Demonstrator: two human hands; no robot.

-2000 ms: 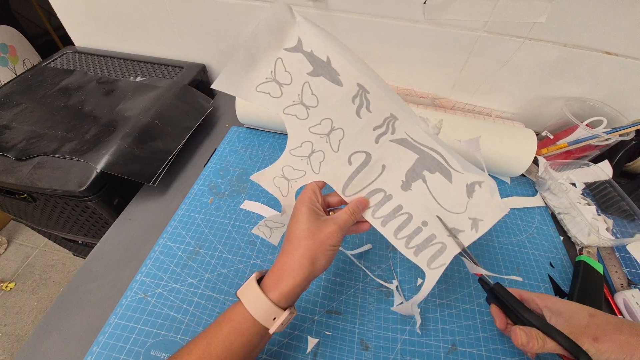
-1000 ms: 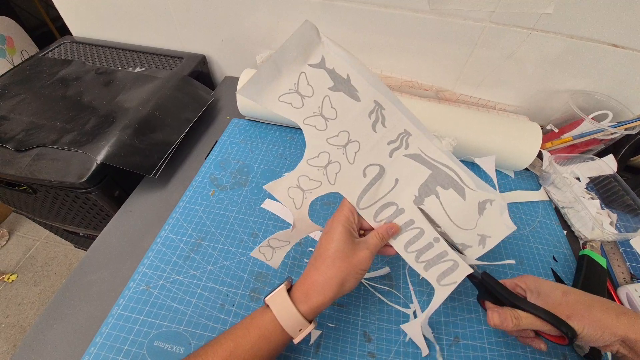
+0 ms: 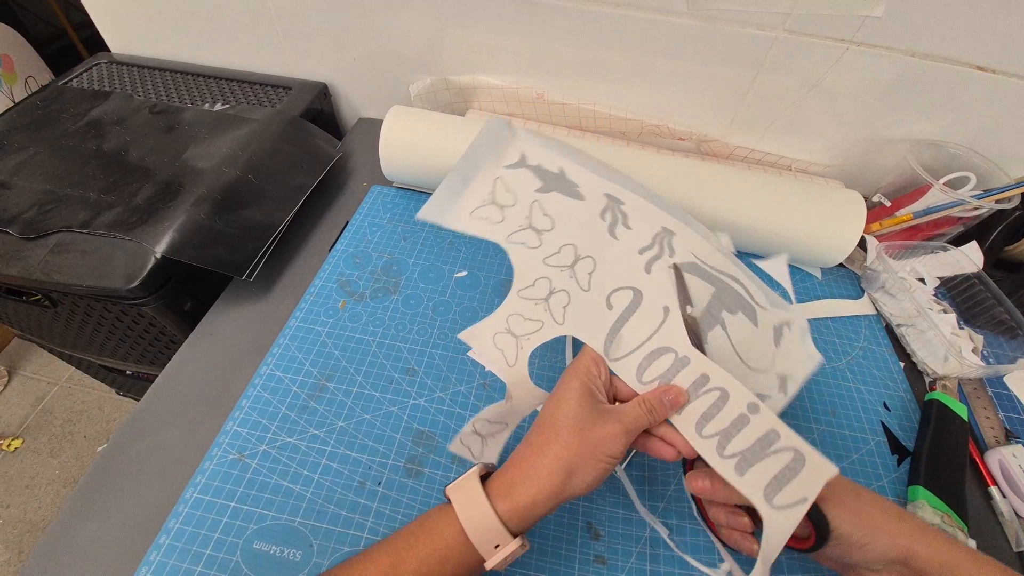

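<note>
My left hand (image 3: pixel 608 424), with a pale pink watch strap at the wrist, pinches a white sheet (image 3: pixel 584 312) bearing grey butterflies, sea animals and large script lettering. My right hand (image 3: pixel 768 512) is partly behind the lettered strip and holds scissors by the red and black handles (image 3: pixel 810 530). One dark blade (image 3: pixel 688 308) shows above the lettering, beside the large grey animal shape. A cut runs between that shape and the lettering. Thin offcut strips (image 3: pixel 648 504) hang or lie below the hands on the blue cutting mat (image 3: pixel 320 416).
A white roll (image 3: pixel 768 200) lies along the wall behind the mat. At right are a clear plastic tray (image 3: pixel 944 304) of scraps, a green and black cutter handle (image 3: pixel 940 456), a metal ruler (image 3: pixel 982 412) and a cup with brushes. Black sheets (image 3: pixel 160 176) lie on a black box at left.
The right hand with the scissors has moved in under the lettered strip, towards the left hand. The cut between lettering and large animal shape has opened wider. The left hand still grips the sheet.
</note>
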